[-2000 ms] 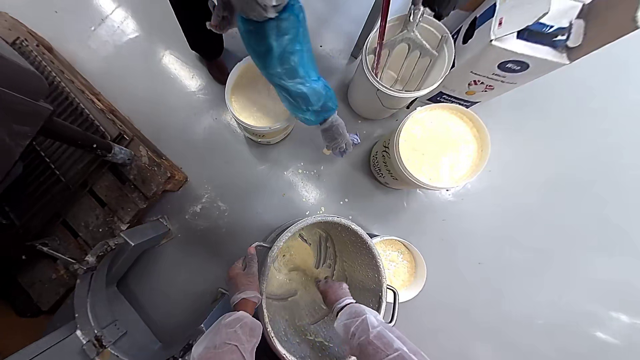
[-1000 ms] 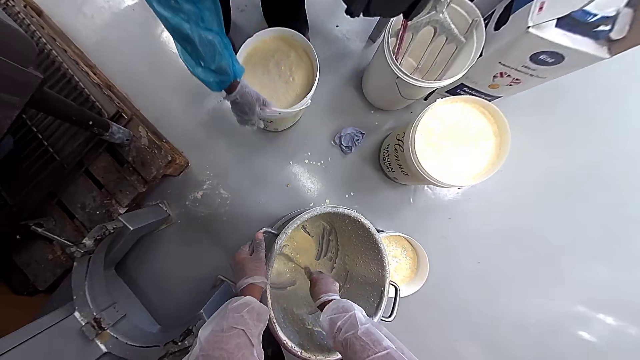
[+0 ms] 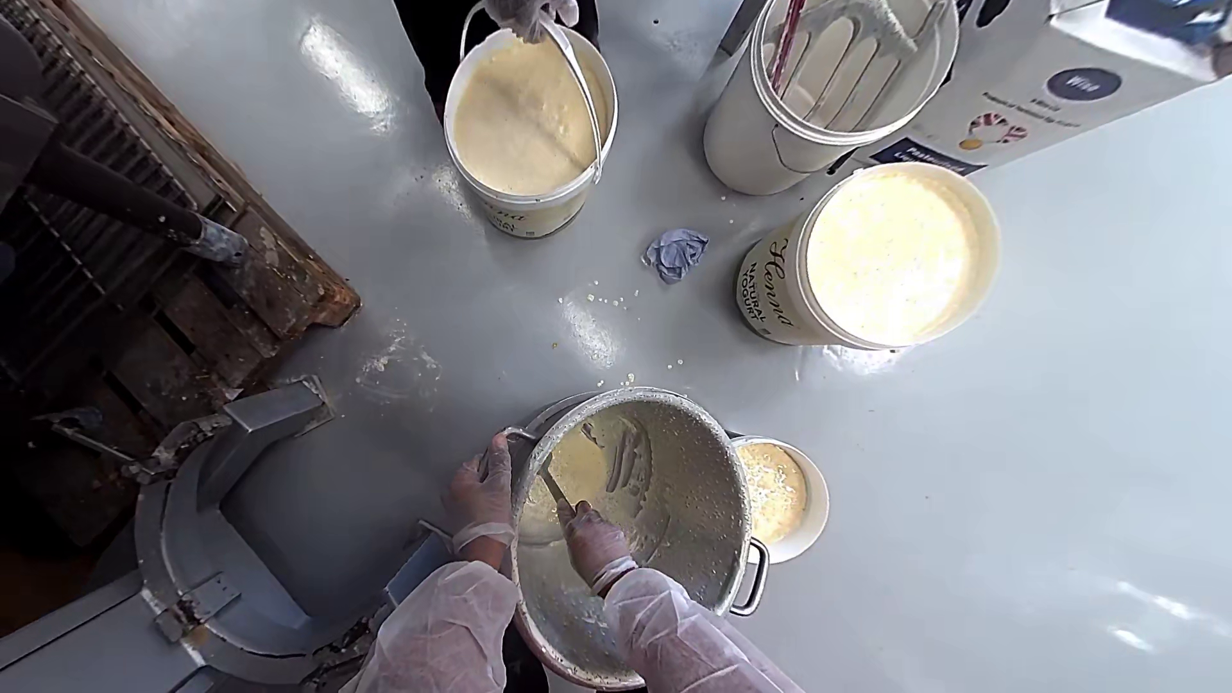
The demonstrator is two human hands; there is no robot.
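Observation:
A large metal pot (image 3: 688,500) stands tilted before me, its inner wall smeared with pale batter-like residue. My left hand (image 3: 481,496), in a clear glove, grips the pot's handle and rim at the left. Inside the pot, my gloved right hand (image 3: 594,544) holds a scraper-like utensil (image 3: 553,486) by its handle, its far end at the left inner wall; the exact kind cannot be told. Yellowish liquid lies low in the pot. Touching or close to the pot's right side is a smaller white tub (image 3: 816,500) with a pale, lumpy mixture.
A co-worker's gloved hand (image 3: 529,14) holds the handle of a filled bucket (image 3: 539,202). Another full yogurt bucket (image 3: 775,279), a bucket with a wire whisk (image 3: 741,144) and a carton (image 3: 1020,115) stand right. Crumpled paper (image 3: 677,254) lies on the floor; a wooden pallet (image 3: 289,279) and metal frame (image 3: 231,587) are left.
The co-worker's hand has left the crumpled paper, which lies on the floor, and moved to the filled bucket, now holding its handle. My right hand has shifted within the pot; my left stays at the rim.

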